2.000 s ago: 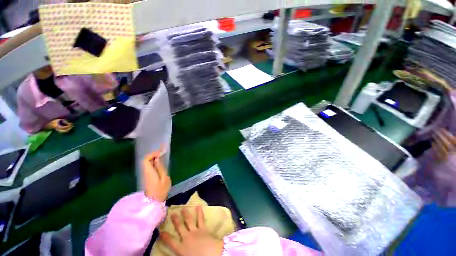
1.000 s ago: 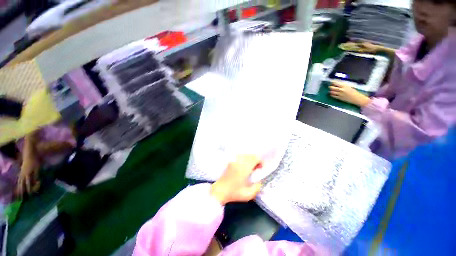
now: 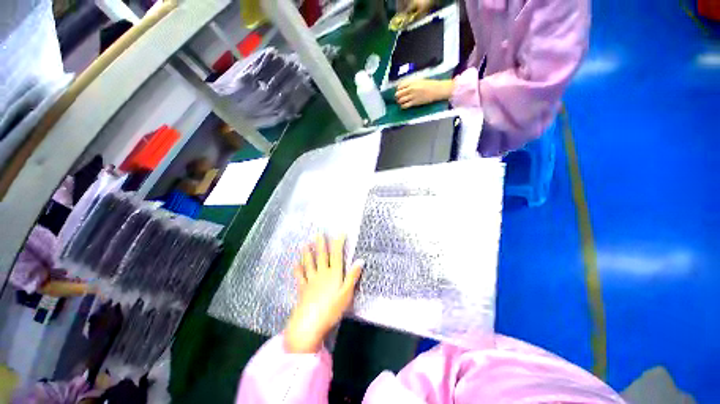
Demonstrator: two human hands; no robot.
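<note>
A pale bubble-wrap sheet or bag (image 3: pixel 272 237) lies at the left against a silvery bubble-wrapped pack (image 3: pixel 426 252) with a dark area showing through. My left hand (image 3: pixel 320 288) lies palm down with fingers spread, where the two meet, and grips nothing. My right hand is not visible; only the pink right sleeve shows at the bottom, beside the pack's near edge.
A black unit (image 3: pixel 418 144) lies just beyond the pack. Across the bench are a white bottle (image 3: pixel 369 95), another black unit (image 3: pixel 418 51) and a person in pink (image 3: pixel 521 63). Wrapped stacks (image 3: pixel 142 252) and a white paper (image 3: pixel 236 181) are at left. Blue floor is at right.
The view has turned right. The raised white sheet has come down flat beside the pack. My left hand has let go and spread on it. The yellow cloth is out of view.
</note>
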